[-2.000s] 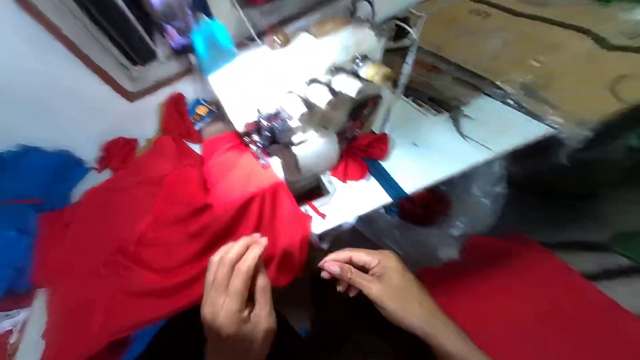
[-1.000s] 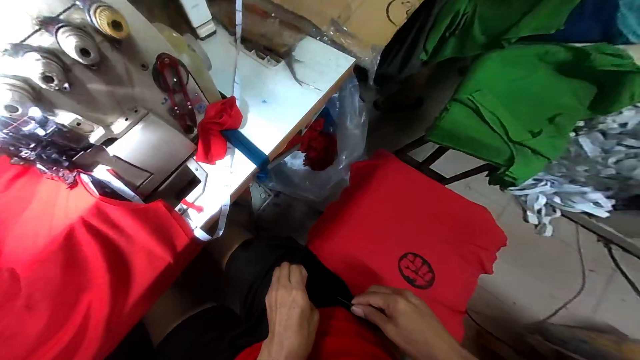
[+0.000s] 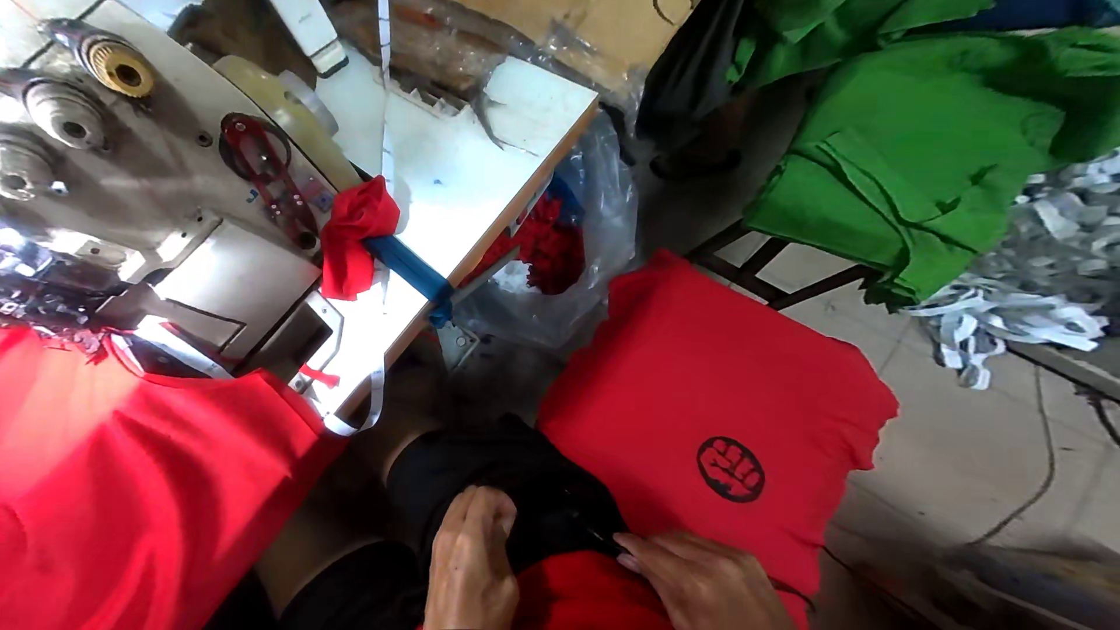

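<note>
My left hand is over my lap at the bottom centre, its fingers bent together; whether anything is between them cannot be told. To its right, my right hand pinches a small dark thin tool, too blurred to name. Below and between the hands lies red fabric on my lap. A red fabric panel with a black fist print is spread just beyond my right hand. At the left, another red fabric piece lies at the needle area of an industrial sewing machine.
The white machine table has a wood-coloured edge, with a tape measure across it. A clear plastic bag with red scraps hangs beside it. Green fabric covers a dark rack at the upper right, near white strips.
The view has swung right and down since two seconds ago. My hands, earlier raised near the red cloth at the table, are now low over my lap.
</note>
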